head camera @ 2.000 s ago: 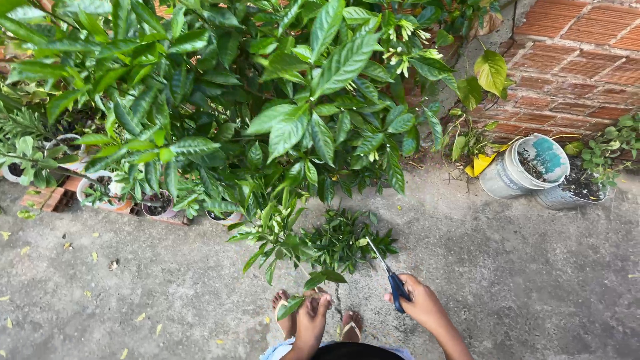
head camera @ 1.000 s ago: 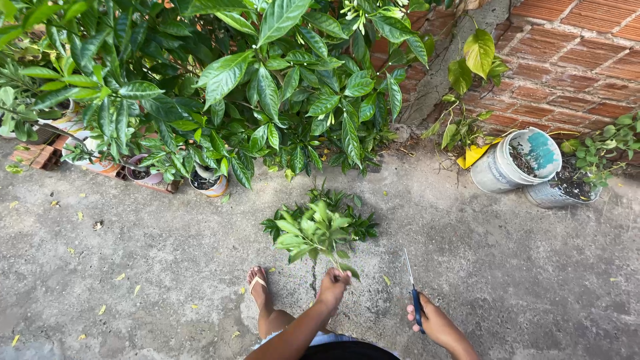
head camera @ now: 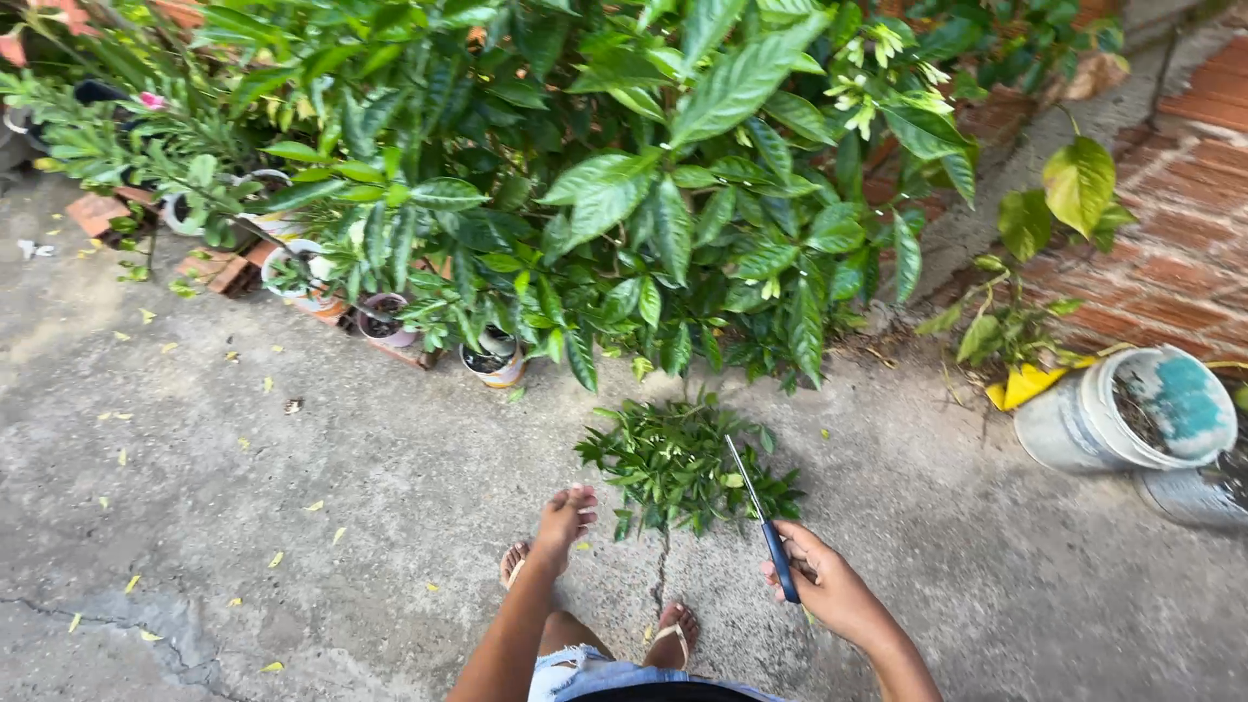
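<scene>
My right hand [head camera: 819, 580] holds a pair of scissors [head camera: 765, 531] by the dark blue handles, with the metal blades pointing up and to the left over a pile of cut leafy twigs [head camera: 678, 463]. That pile lies on the concrete in front of my feet. My left hand [head camera: 567, 522] is just left of the pile, empty, its fingers loosely apart. Above the pile spreads a large green shrub [head camera: 624, 205] with glossy leaves and some pale buds.
Small potted plants, one in a whitish pot [head camera: 495, 369], stand left along the shrub on bricks [head camera: 213, 270]. At right, a white bucket [head camera: 1072, 424] leans by a brick wall [head camera: 1170, 253]. My sandalled feet [head camera: 673, 634] are below the pile.
My left hand held a leafy sprig a second ago; it has let go and now holds nothing. The right hand has kept the scissors. The left foot stood farther to the left before.
</scene>
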